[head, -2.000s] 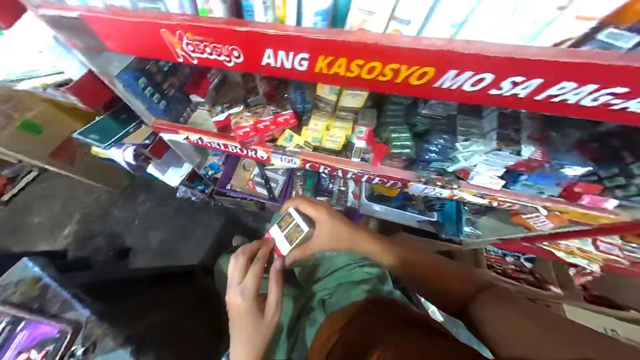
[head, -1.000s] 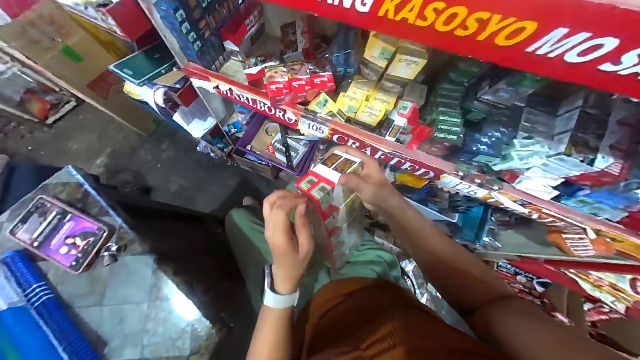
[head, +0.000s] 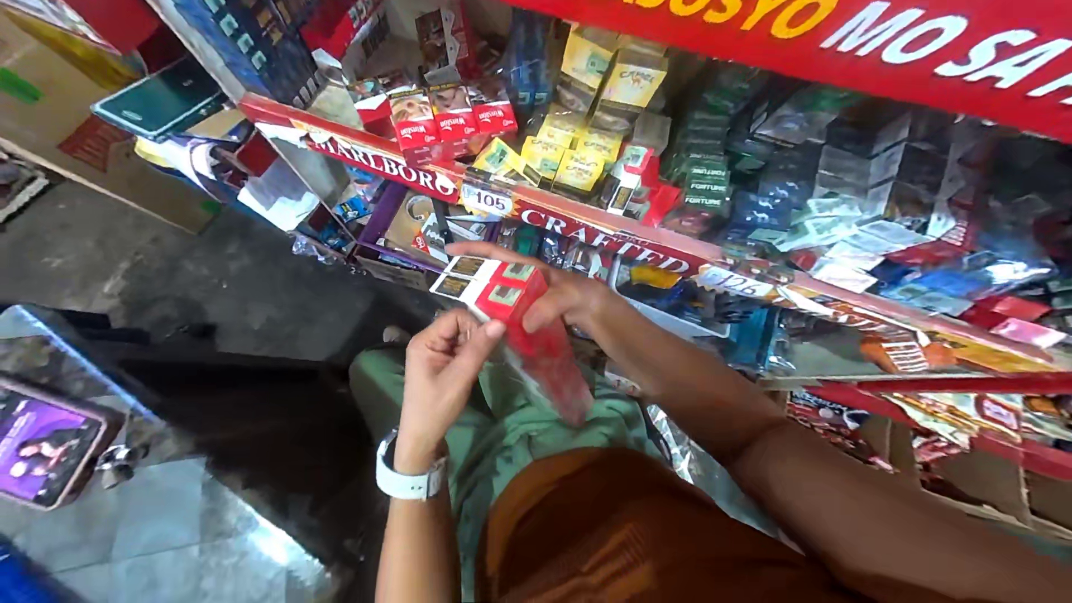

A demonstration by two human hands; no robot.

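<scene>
My right hand (head: 565,293) is closed around a red and white bundle of cigarette packs (head: 515,293), which looks partly wrapped in clear film hanging below it. Its top faces up and shows several pack ends. At the bundle's lower left corner, my left hand (head: 452,356) pinches the edge or film with thumb and fingers; which of the two is hard to tell. A white watch is on the left wrist. The bundle is above my lap, in front of the shelf lip.
Red Winston packs (head: 455,121), yellow Camel packs (head: 578,155) and green Fortune packs (head: 706,180) fill the shelf ahead. Below its lip (head: 586,222) is a purple bin (head: 389,222). A phone (head: 50,444) lies on the glass-topped counter (head: 159,519) at left.
Two seconds ago less of the bundle showed; now its red side and hanging film are visible. My left hand has shifted to its lower left corner. The view has moved closer to the shelf.
</scene>
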